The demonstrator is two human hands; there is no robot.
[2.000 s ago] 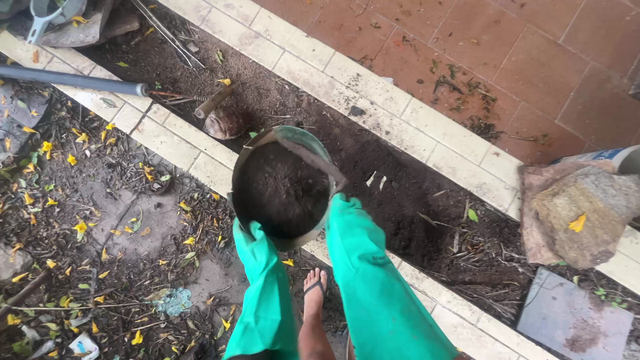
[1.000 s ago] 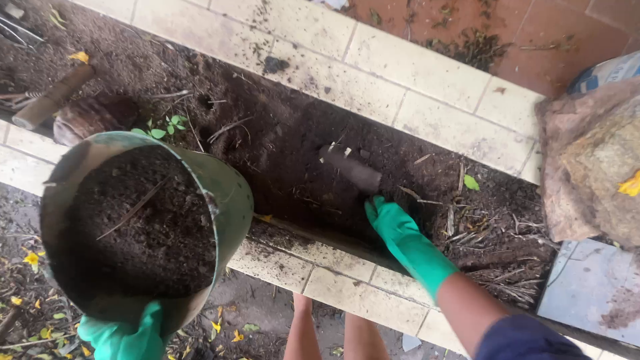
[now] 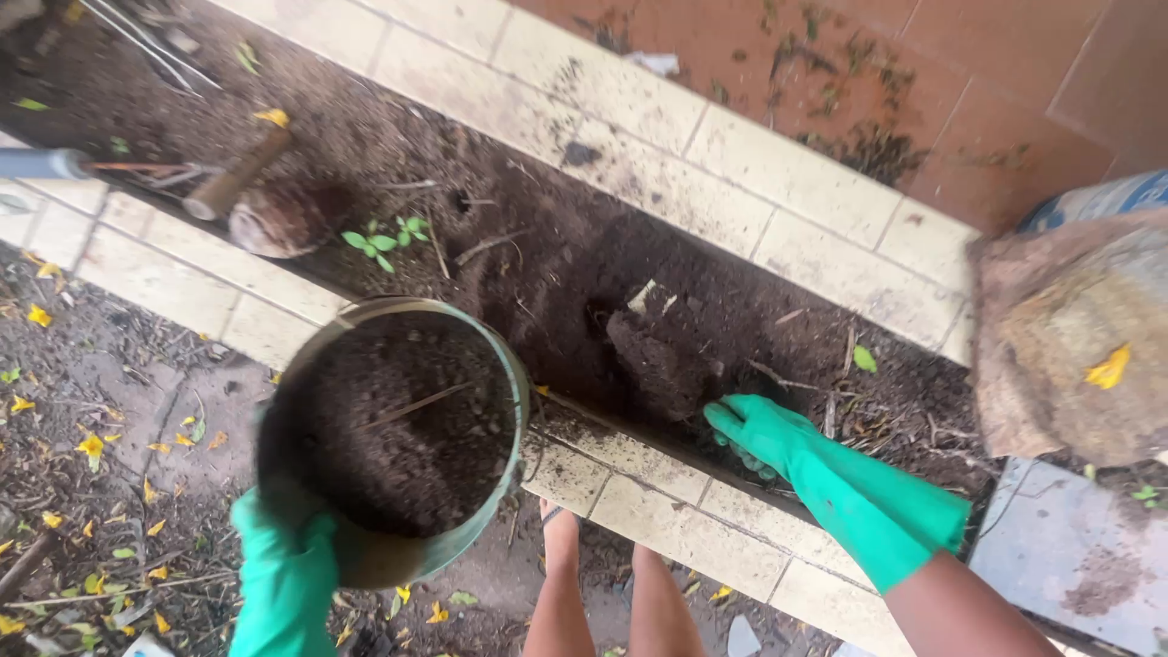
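My left hand [image 3: 290, 557], in a green rubber glove, grips the near left side of a round bucket [image 3: 522, 383] filled with dark soil, a dry stalk on top. The bucket is held above the near tiled border. My right hand [image 3: 748, 433], gloved alike, is low in the planting bed with its fingers curled round the near end of what looks like a hand trowel [image 3: 662, 365]. Soil covers its blade, and the handle is hidden by the glove. Pale fragments [image 3: 643, 297] lie in the dark soil [image 3: 566, 274] just beyond the blade.
Cream-tiled borders [image 3: 675, 182] flank the bed. At left are a coconut husk [image 3: 278, 219], a short wooden piece [image 3: 239, 173], a grey pipe [image 3: 41, 164] and a green seedling [image 3: 383, 242]. A large stone [image 3: 1077, 338] and a stained slab [image 3: 1058, 547] stand at right. My feet are below the near border.
Two seconds ago both hands were at the bucket. My right hand has since moved right, down into the bed with the trowel. The bucket has stayed in my left hand.
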